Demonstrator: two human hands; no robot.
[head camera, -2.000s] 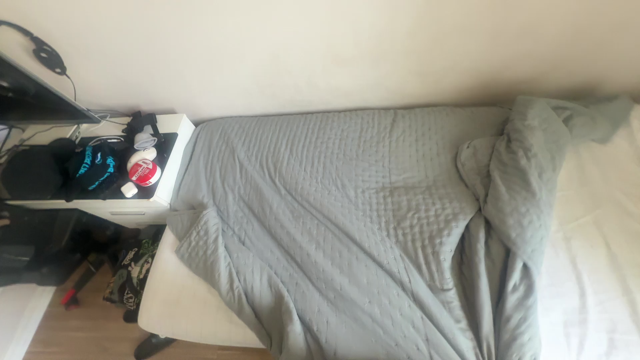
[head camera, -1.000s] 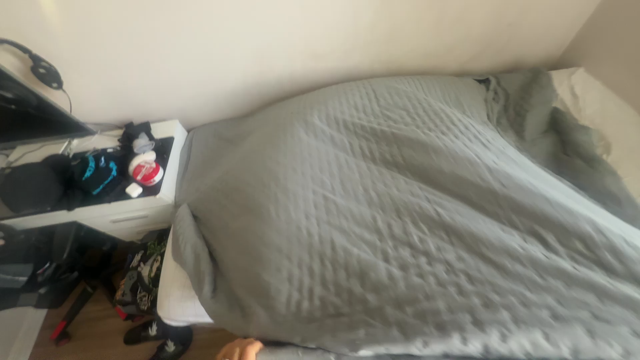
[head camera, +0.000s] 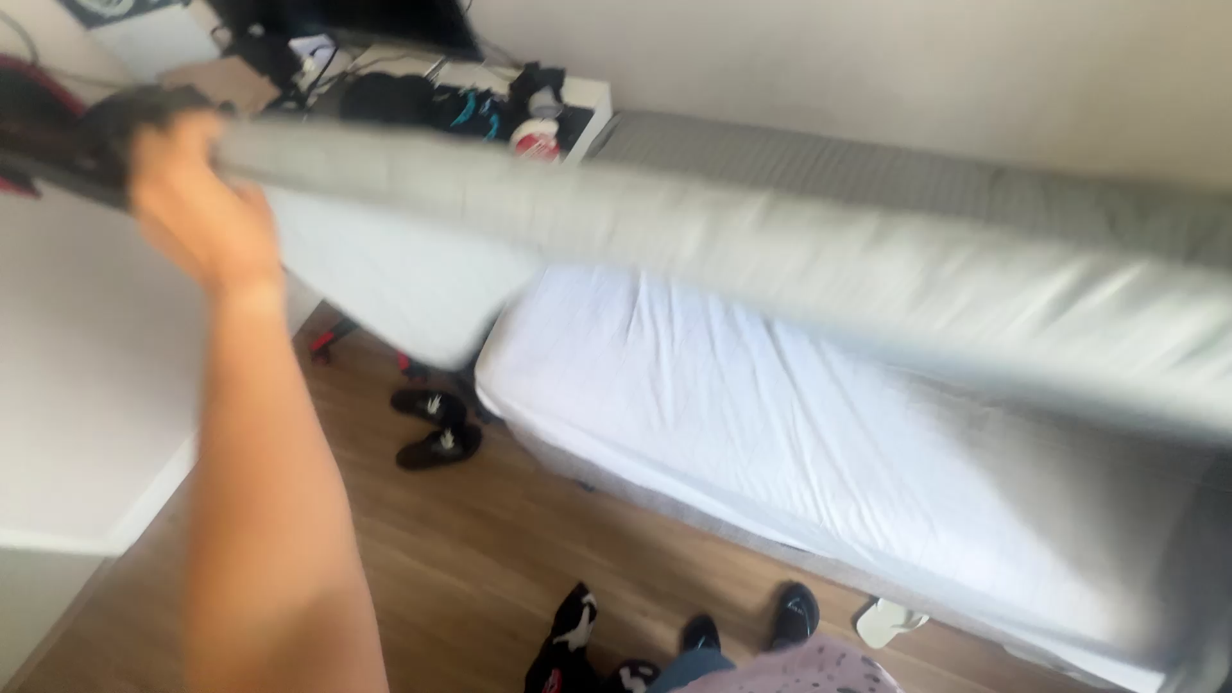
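My left hand (head camera: 207, 207) is raised at the left, its fingers closed on a corner of the grey quilted blanket (head camera: 731, 212). From there the blanket stretches, lifted and blurred by motion, across the view to the right edge. Below it lies the bed's mattress in a white fitted sheet (head camera: 693, 375), wrinkled, with shadow over its right part. Part of the blanket still rests on the bed along the wall. My right hand is not in view.
A white desk (head camera: 592, 96) with a monitor (head camera: 356, 24), cables, dark cloth and a red-and-white round container (head camera: 536, 141) stands at the bed's end. Black slippers (head camera: 438, 446), a white flip-flop (head camera: 887, 621) and dark patterned cloth (head camera: 568, 635) lie on the wooden floor.
The blanket lay over the bed; its near side is now lifted, baring the white sheet. My left hand has come up into view holding its corner. The view has swung left and down.
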